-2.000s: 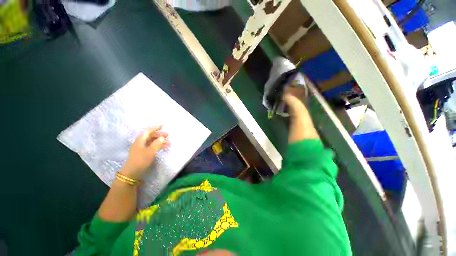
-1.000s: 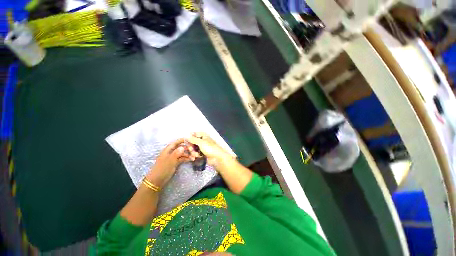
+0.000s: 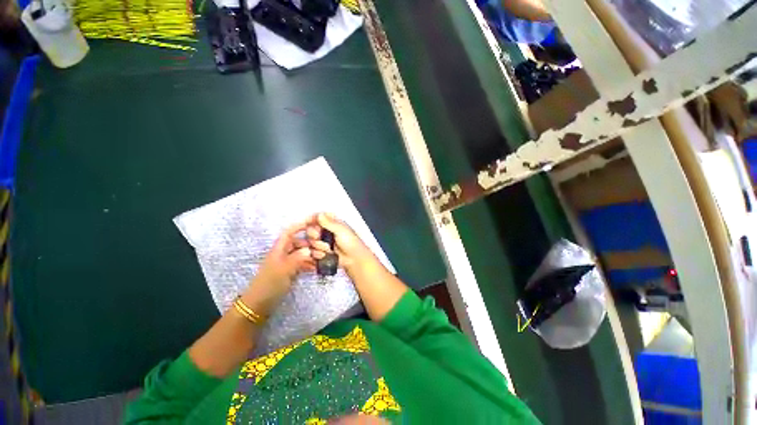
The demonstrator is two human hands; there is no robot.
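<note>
My left hand and my right hand are together over the right part of the white textured mat. A small black part shows between them, its lower end sticking out below the fingers. My right hand is wrapped round it and my left fingertips press on it from the side. The fingers hide much of the part, so its full shape cannot be told.
A black panel with yellow wire lies on a white sheet on the green belt at right. Chipped cream frame bars cross there. Black housings, yellow wires and a white bottle are at the table's far end.
My right hand has come from the belt to the mat, where both hands now hold the black part. The panel on its sheet, let go, has moved down along the belt in view.
</note>
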